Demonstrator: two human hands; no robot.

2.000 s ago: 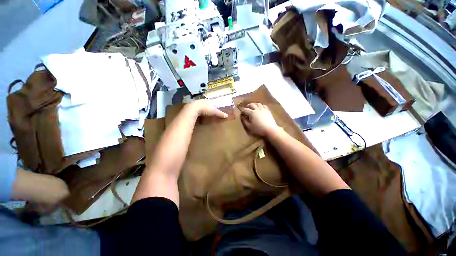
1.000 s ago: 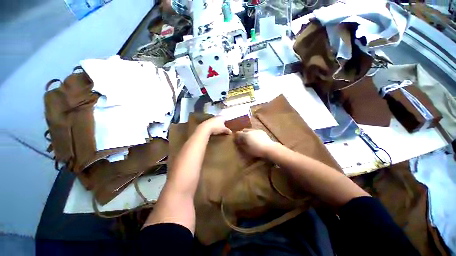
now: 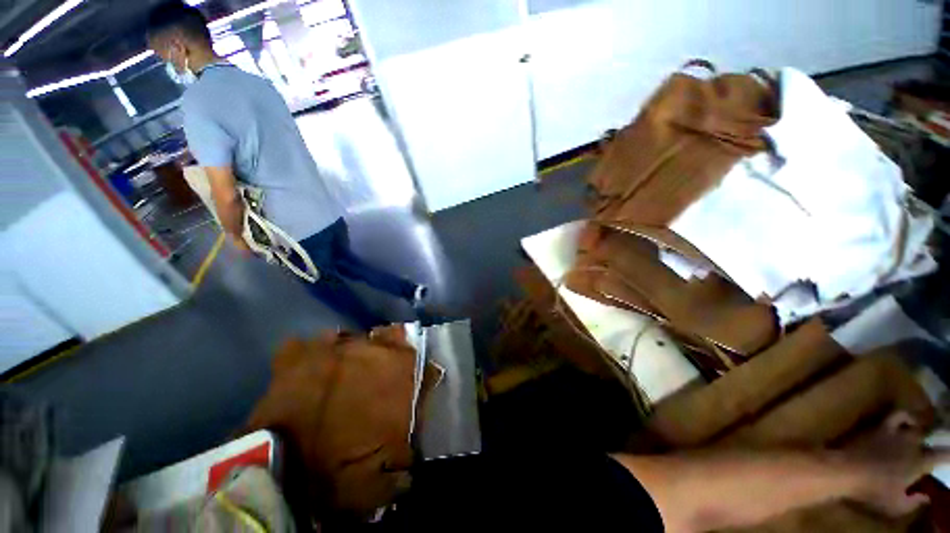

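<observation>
My left hand [image 3: 885, 481] is at the lower right edge, blurred and partly cut off, at the end of my outstretched bare forearm. It is on or against the brown bag panel [image 3: 771, 390], whose folded edge shows behind the forearm. Whether the fingers grip the panel cannot be told. My right hand is not recognisable in the picture. The sewing machine is outside the frame.
Brown bags [image 3: 677, 135] and white sheets [image 3: 813, 208] lie on the white table [image 3: 651, 354]. More brown pieces [image 3: 349, 416] are at lower centre-left. A person [image 3: 260, 156] walks on the grey floor, carrying a cream bag [image 3: 273, 245]. White cabinets [image 3: 458, 104] stand behind.
The view has swung far to the left. The machine and my right hand have left the picture, and my left hand is now at the right edge. A walking person has come into view.
</observation>
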